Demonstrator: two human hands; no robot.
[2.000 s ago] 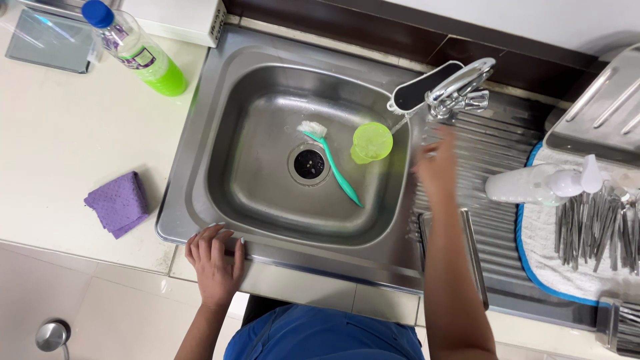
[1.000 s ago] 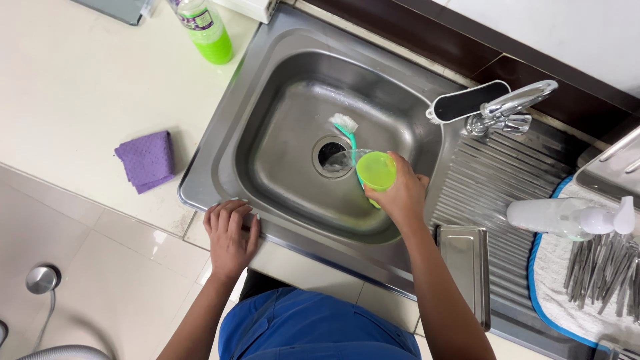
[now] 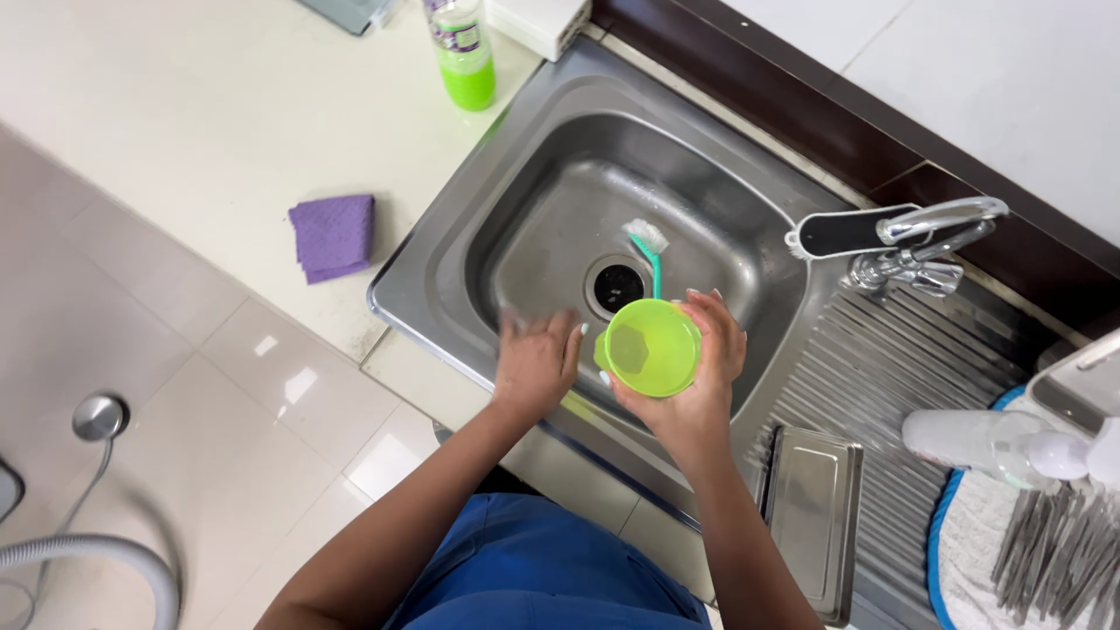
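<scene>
My right hand (image 3: 700, 376) grips a lime-green plastic cup (image 3: 652, 348) above the near side of the stainless steel sink (image 3: 542, 219). Just left of the cup, my left hand (image 3: 538, 354) is over the near left edge of the basin, blurred, with nothing seen in it. A green-handled dish brush (image 3: 649, 249) with white bristles lies in the basin beside the drain (image 3: 619, 286); the cup covers the lower part of its handle. The chrome faucet (image 3: 919, 245) stands at the right, with no water seen running from it.
A folded purple cloth (image 3: 334, 236) and a bottle of green liquid (image 3: 466, 66) are on the left counter. On the ribbed drainboard are a metal tray (image 3: 814, 516) and a white bottle (image 3: 980, 442). Metal instruments (image 3: 1054, 551) lie on a blue-edged towel (image 3: 954, 542) at the right.
The cup stood in the basin two seconds ago, was in my right hand one second ago, and remains held. My left hand has left the sink's front edge and moved toward the cup.
</scene>
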